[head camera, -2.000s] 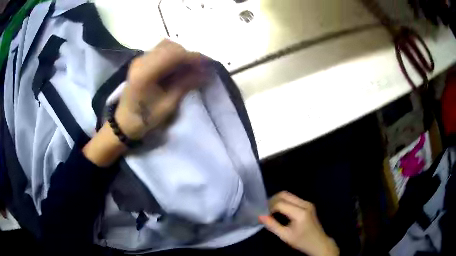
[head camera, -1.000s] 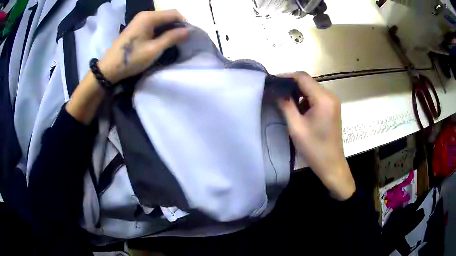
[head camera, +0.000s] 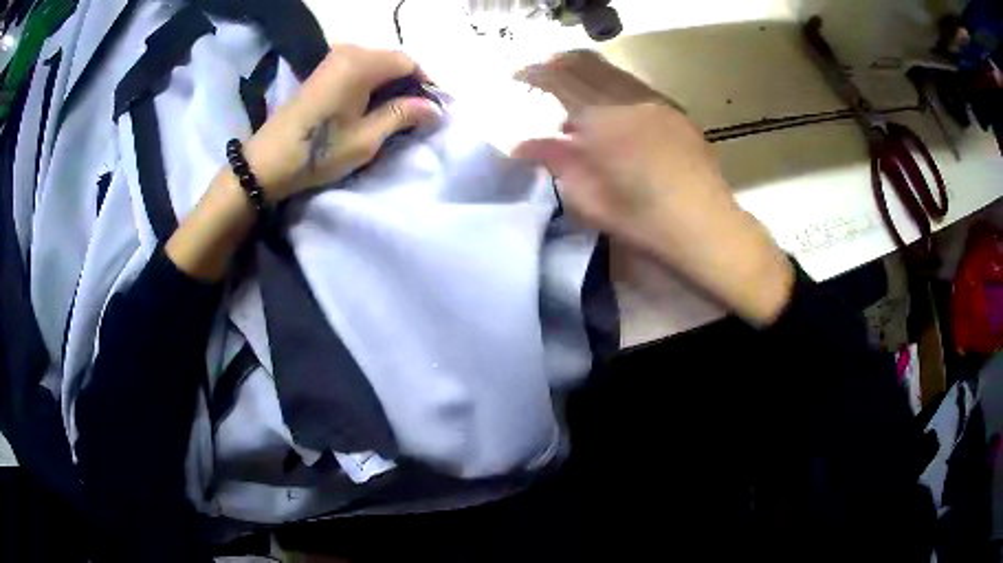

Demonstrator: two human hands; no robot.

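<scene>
The garment body [head camera: 429, 319], pale grey-blue with dark strips, lies bunched over the table's front edge and my lap. My left hand [head camera: 346, 116], with a black bead bracelet at the wrist, pinches the garment's upper edge between thumb and fingers. My right hand [head camera: 649, 165] is blurred over the garment's upper right edge, thumb and fingers near the cloth. Glare hides its fingertips, so I cannot tell whether it grips the cloth. The presser foot area [head camera: 511, 13] shows at the top edge, just beyond both hands, partly lost in bright light.
Scissors with dark red handles [head camera: 908, 176] lie on the machine bed [head camera: 770, 77] at right. A long dark seam line crosses the bed. A red item [head camera: 977, 288] and pale and black cut pieces [head camera: 948, 440] are below the table at right. Green material [head camera: 24, 68] is at upper left.
My right hand has moved left and up from the garment's right side toward my left hand. The garment's upper edge is closer to the presser foot area. My left hand still pinches the cloth.
</scene>
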